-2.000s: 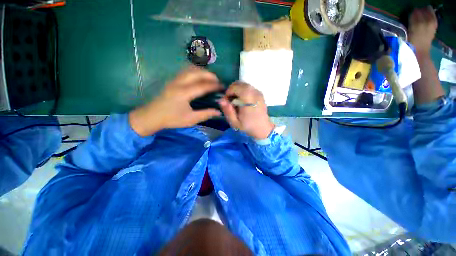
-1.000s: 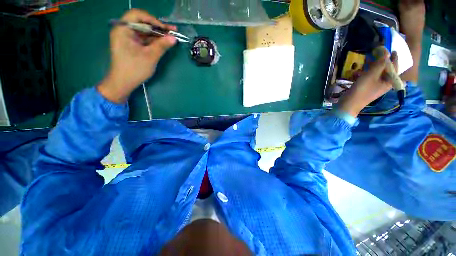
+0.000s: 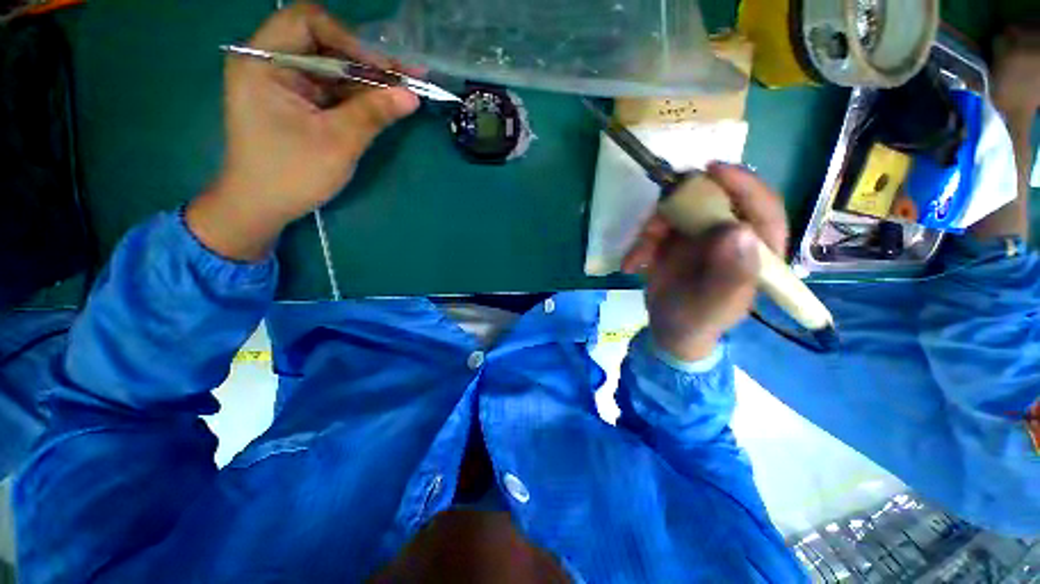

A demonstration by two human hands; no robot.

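Note:
A round black watch module (image 3: pixel 488 123) with a small grey display lies on the green mat (image 3: pixel 433 228), on a small pale crumpled piece. My left hand (image 3: pixel 291 131) holds silver tweezers (image 3: pixel 376 75), their points at the upper left edge of the module; whether they touch it I cannot tell. My right hand (image 3: pixel 713 251) is shut on the cream handle of a soldering iron (image 3: pixel 781 280). The iron's dark shaft points up and left over the white pad (image 3: pixel 622 205), its tip right of the module and apart from it.
A clear plastic hood (image 3: pixel 559 46) stands behind the module. A tan block (image 3: pixel 673 108) lies behind the pad. A yellow reel (image 3: pixel 776 40) and a parts tray (image 3: pixel 823 217) with a yellow square are at the right. Another person's blue sleeve (image 3: pixel 969 297) is beside the tray.
My right hand has taken the soldering iron from the tray area and brought it left over the white pad. The tweezer points are now at the module's edge.

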